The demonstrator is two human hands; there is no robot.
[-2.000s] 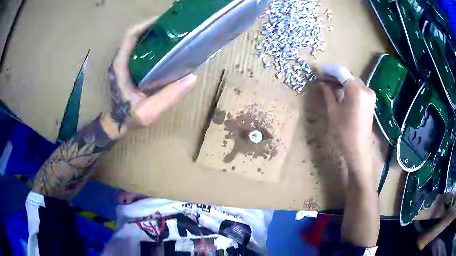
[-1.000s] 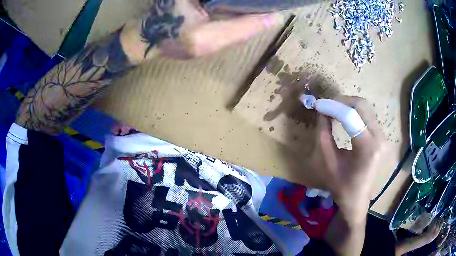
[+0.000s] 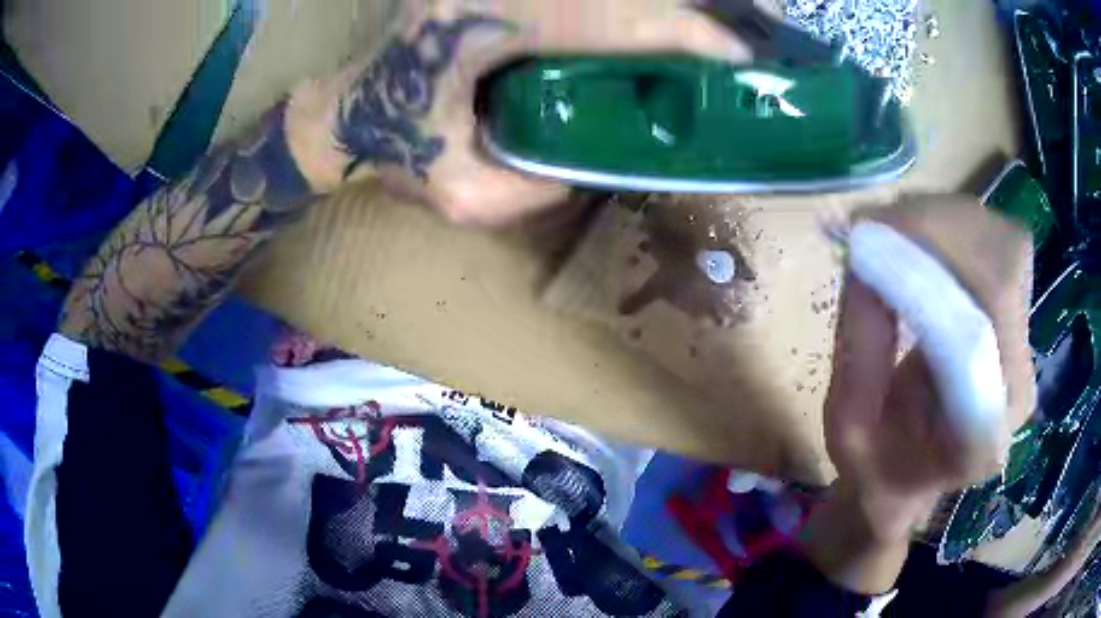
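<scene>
My left hand (image 3: pixel 483 157) holds a glossy green housing (image 3: pixel 688 121) with a silver rim along its lower edge. My right hand (image 3: pixel 906 350) is blurred, just below the housing's right end, with a white cot (image 3: pixel 936 314) on one finger. A tiny blurred piece seems to show at its fingertips, which appear pinched together. Below the housing lies a cardboard pad (image 3: pixel 592 272) with dark wet stains and a small white cap (image 3: pixel 717 266). The housing hides the pad's top. The pile of small silver-white fittings (image 3: pixel 875 36) is partly hidden behind the housing.
Stacked green housings (image 3: pixel 1075 133) lie along the right edge. Tan cardboard (image 3: pixel 398 278) covers the bench. A green strip of bench (image 3: pixel 199 109) shows at the upper left. Part of another person's arm (image 3: pixel 1062 579) shows at the lower right corner.
The green housing has come down into view in my left hand, above the pad. My right hand has moved off the white cap, to the right and up toward the housing's right end.
</scene>
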